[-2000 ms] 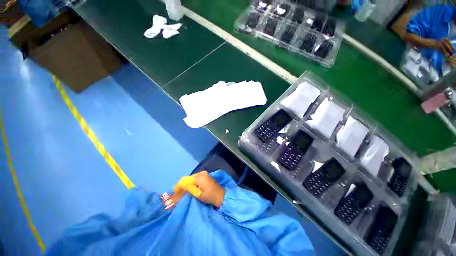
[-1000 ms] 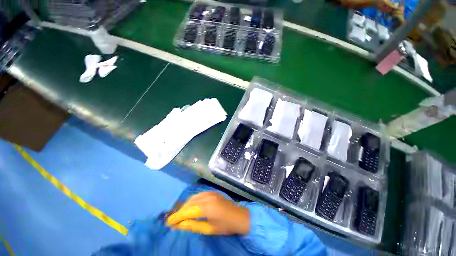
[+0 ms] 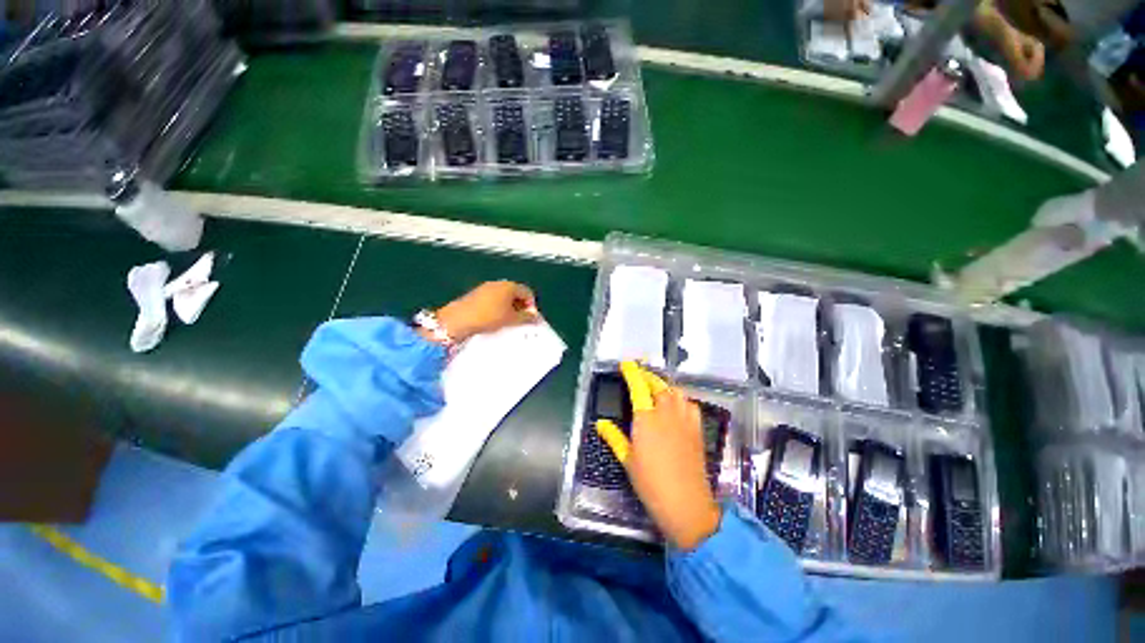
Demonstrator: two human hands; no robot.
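Note:
My left hand (image 3: pixel 487 309), with a beaded bracelet at the wrist, is at the top edge of the pile of white sleeves (image 3: pixel 483 399). Its fingers are curled, and I cannot tell whether they pinch a sleeve. My right hand (image 3: pixel 666 452), with yellow finger cots (image 3: pixel 640 386), is over the near row of the clear blister tray (image 3: pixel 785 266). Its fingers are apart over the left black keypad phones (image 3: pixel 607 437) and partly hide the second one. In the far row, several pockets show white-sleeved phones (image 3: pixel 713 329), and the right-end pocket shows a bare black phone (image 3: pixel 934 364).
A tray of phones (image 3: pixel 509 94) lies on the green belt. A bottle (image 3: pixel 160 214) and crumpled white pieces (image 3: pixel 151 305) are at left. Stacked trays stand at far left (image 3: pixel 113 101) and right (image 3: pixel 1090 427). A pink card (image 3: pixel 923 102) and another person's hand (image 3: pixel 1012 44) are at upper right.
Both hands have come up from the smock in front of my body, the left to the sleeve pile, the right over the tray. The view has turned, so the tray looks straighter.

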